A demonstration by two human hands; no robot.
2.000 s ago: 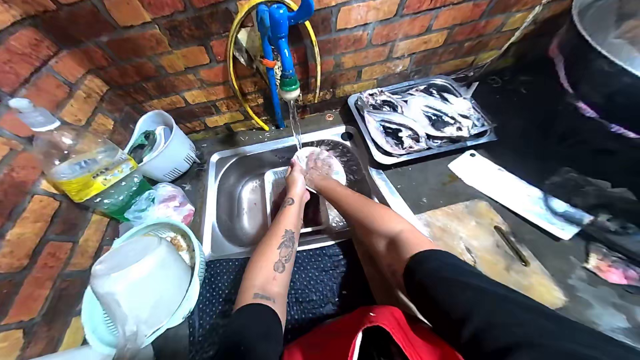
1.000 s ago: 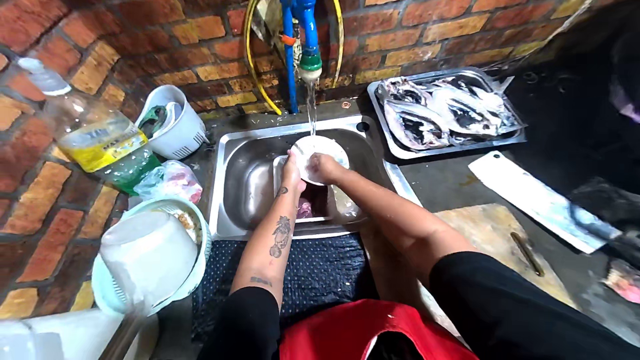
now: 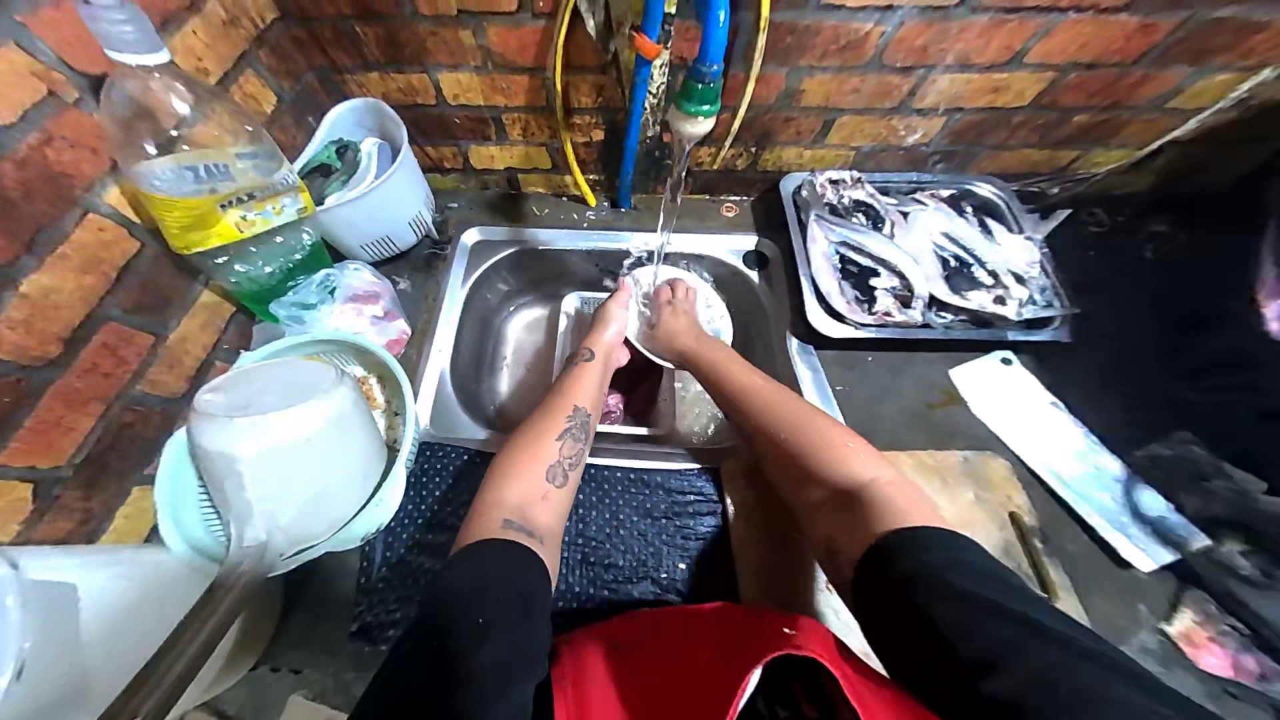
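Observation:
My left hand [image 3: 615, 327] grips the left edge of a round white dish [image 3: 708, 308], which is tilted above the steel sink [image 3: 500, 340]. Inside the dish rests my right hand [image 3: 675, 318], its fingers bent against the surface. Water [image 3: 668, 215] runs onto the dish from a tap with a green collar [image 3: 697, 97]. Beneath my hands a rectangular tray [image 3: 572, 330] lies in the sink, with dark red liquid and a piece of reddish flesh [image 3: 613, 407] in it. My forearms cover part of this tray.
Split fish [image 3: 960, 250] fill a metal tray [image 3: 815, 315] right of the sink. A cleaver [image 3: 1070, 450] and a cutting board [image 3: 950, 480] lie nearer. At left stand a plastic bottle [image 3: 215, 170], a white basket [image 3: 385, 225] and a pale green colander [image 3: 180, 500] under a dipper [image 3: 290, 430].
The right hand's fingers have shifted inside the dish while the left hand keeps its hold. Water keeps running.

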